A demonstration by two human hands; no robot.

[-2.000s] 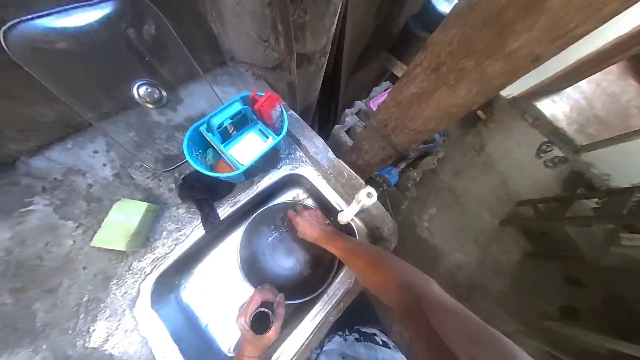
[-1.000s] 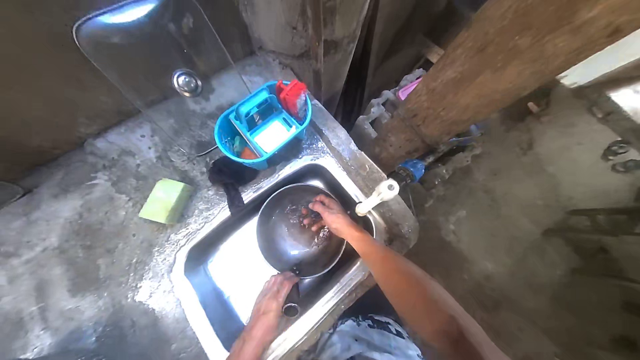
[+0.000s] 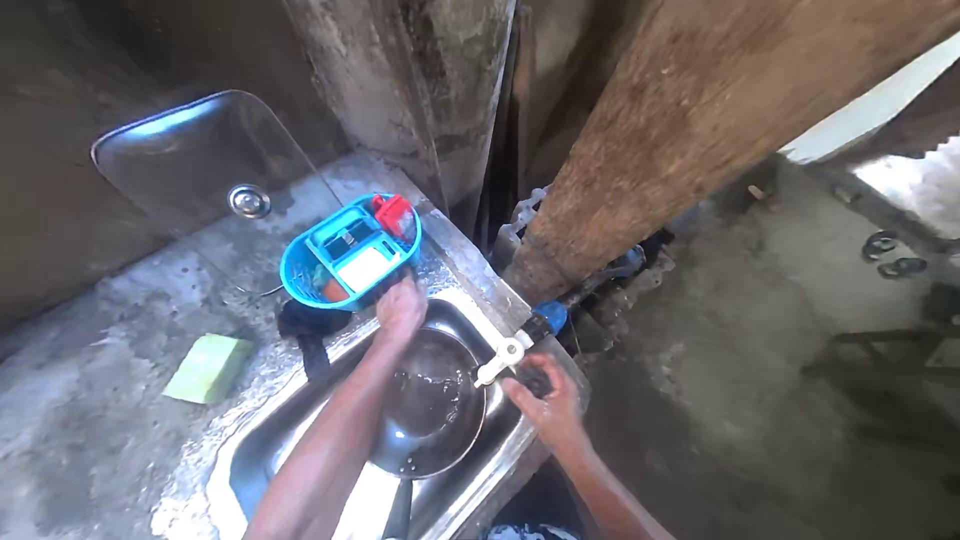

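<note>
A dark frying pan [image 3: 427, 405] with some water in it lies in a stainless steel sink [image 3: 289, 416], its handle toward the bottom of the view. My left hand [image 3: 401, 306] reaches over the sink's far corner, right against the blue plastic caddy [image 3: 352, 251]; its fingers are partly hidden beside the caddy. Beside the white plastic tap [image 3: 499, 361], my right hand [image 3: 546, 394] has curled fingers around a dark scrubber-like wad [image 3: 534, 381]. The caddy holds a red item [image 3: 395, 216], a white block and an orange item.
A green sponge-like block [image 3: 208, 367] lies on the wet concrete counter [image 3: 97, 390]. A black cloth-like thing [image 3: 311, 322] hangs over the sink's edge. A steel sheet with a drain fitting [image 3: 249, 201] leans on the wall. A thick wooden post [image 3: 637, 135] rises behind the tap.
My left hand has left the pan's handle and moved up to the caddy. My right hand has moved from inside the pan to beside the tap.
</note>
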